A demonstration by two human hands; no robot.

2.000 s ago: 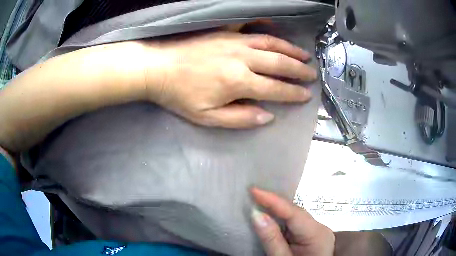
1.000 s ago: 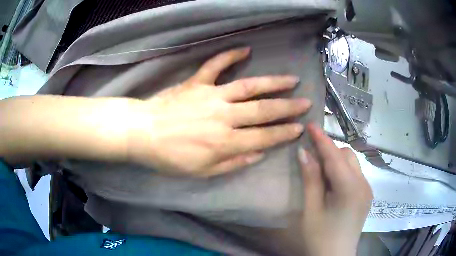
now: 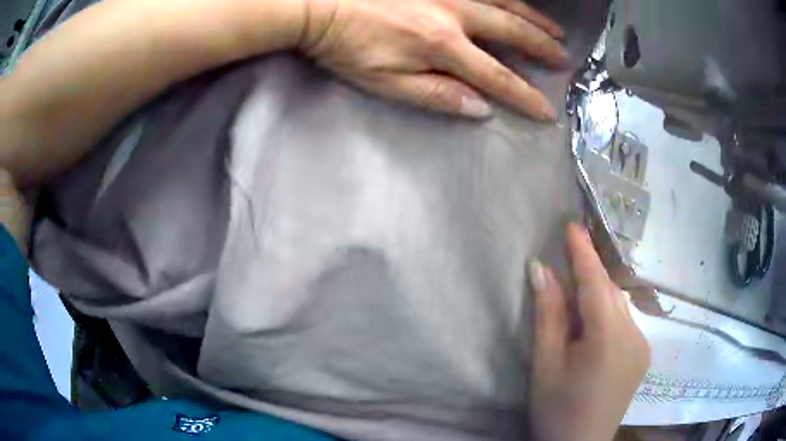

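Note:
A grey-taupe garment panel (image 3: 379,198) spreads across the table and hangs toward my lap, with soft folds at the lower left. My left hand (image 3: 431,56) lies palm down on its upper part, fingers spread and pointing at the needle area. My right hand (image 3: 595,344) is at the panel's right edge, slightly blurred, with thumb and forefinger apart on the fabric; its other fingers are partly hidden. The presser foot area is blurred by glare. A narrow binding tape (image 3: 651,300) shows right of the slim metal guide (image 3: 608,226).
The sewing machine head (image 3: 689,52) fills the upper right. Dark-looking scissors (image 3: 751,245) lie on the machine bed at the right. A ruler scale (image 3: 715,389) runs along the white front edge. My teal clothing shows at lower left.
My left hand has moved up and forward. The panel has shifted up with it, and its folded upper edge and dark ribbed part are out of view. My right hand has moved up and right since the earliest frame.

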